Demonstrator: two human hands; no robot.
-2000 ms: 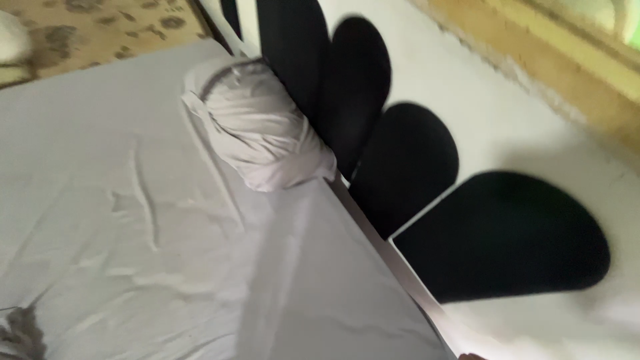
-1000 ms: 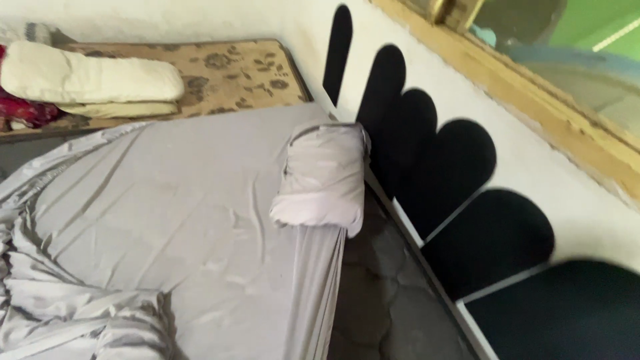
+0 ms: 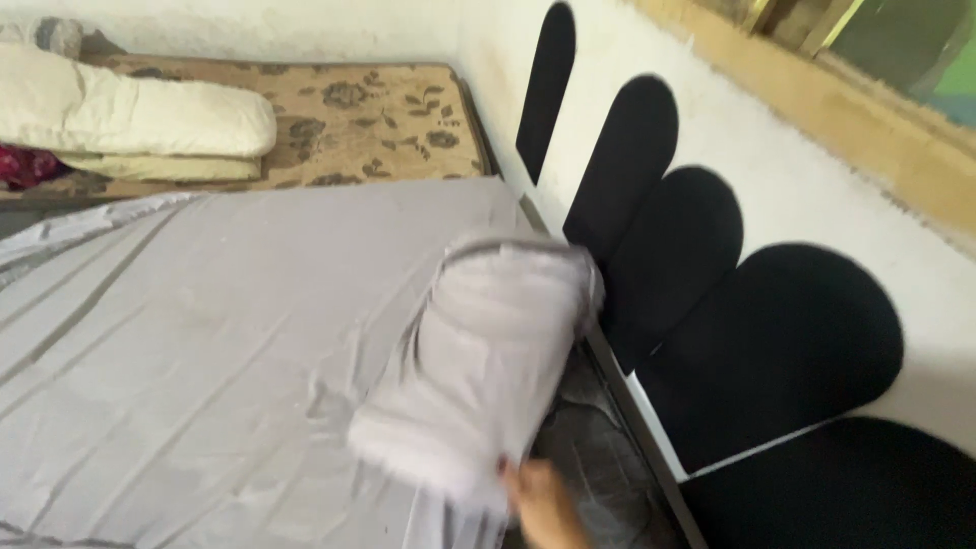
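One hand shows, blurred, at the bottom of the head view; I take it for my right hand (image 3: 543, 499). Its fingers are closed on the lower corner of a light grey fabric bundle (image 3: 488, 335), which looks like a pillow in a loose cover. The bundle lies on the grey bedsheet (image 3: 229, 305), along the bed's edge beside the headboard panels. Right of the bundle, a dark quilted mattress (image 3: 602, 450) is uncovered. My left hand is out of the picture.
Black rounded headboard panels (image 3: 778, 343) stand against the white wall (image 3: 823, 183), below a window ledge (image 3: 839, 99). Beyond the sheet lies a flowered brown mattress (image 3: 396, 114) with a folded cream quilt (image 3: 168, 114) and red cloth (image 3: 29, 166) on it.
A hand has come in from the bottom and taken hold of the bundle's lower corner. The bundle now slants toward the lower left. Between the earlier frames, the dark mattress became exposed beside it.
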